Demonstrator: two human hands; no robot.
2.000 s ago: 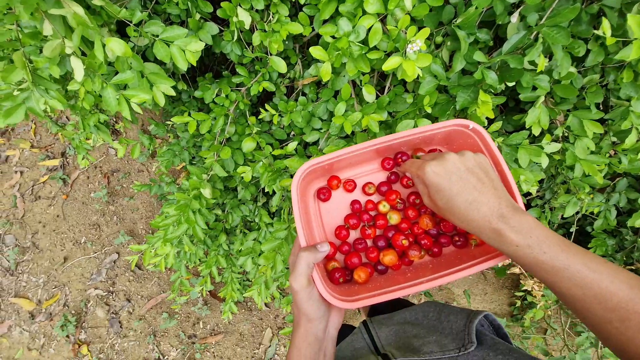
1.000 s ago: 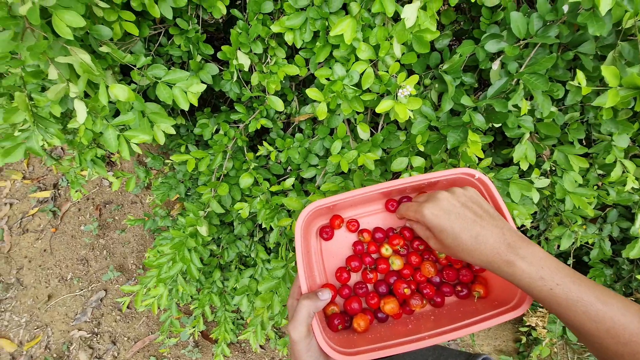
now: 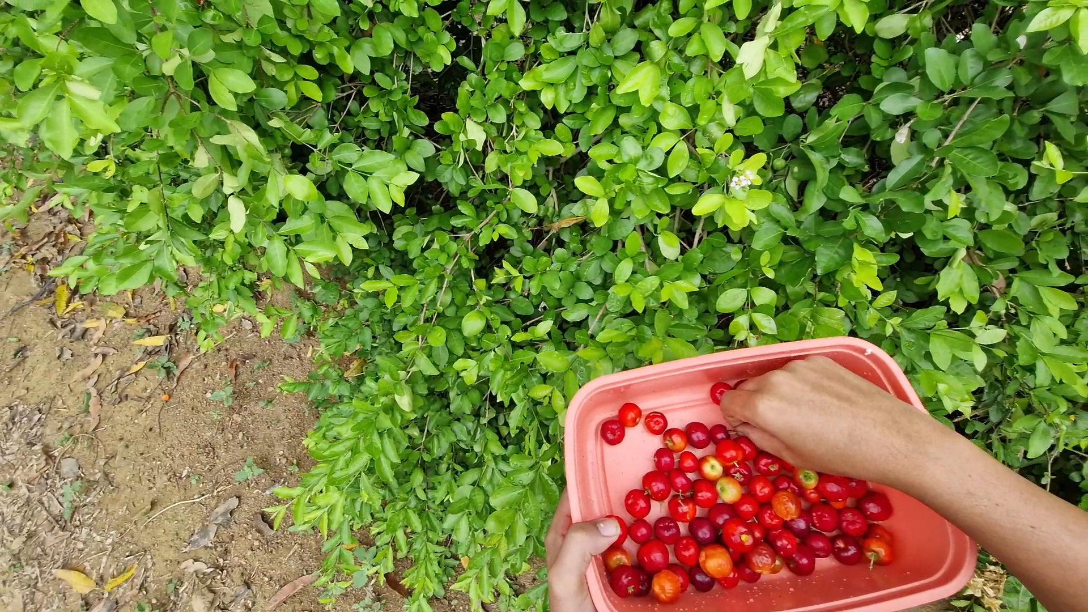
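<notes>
A pink plastic container with many red, dark red and orange acerola-like cherries is at the lower right. My left hand grips its left wall, thumb over the rim. My right hand is inside near the far wall, fingers bent down among the fruit. One red cherry shows beside its fingertips; whether the fingers pinch it is hidden by the hand.
A dense green leafy bush fills most of the view, with a small pale flower cluster. Bare soil with dry and yellow fallen leaves lies at the left.
The view has shifted, and the container sits lower in it. My right hand stays in the container near the far wall; my left hand keeps its hold.
</notes>
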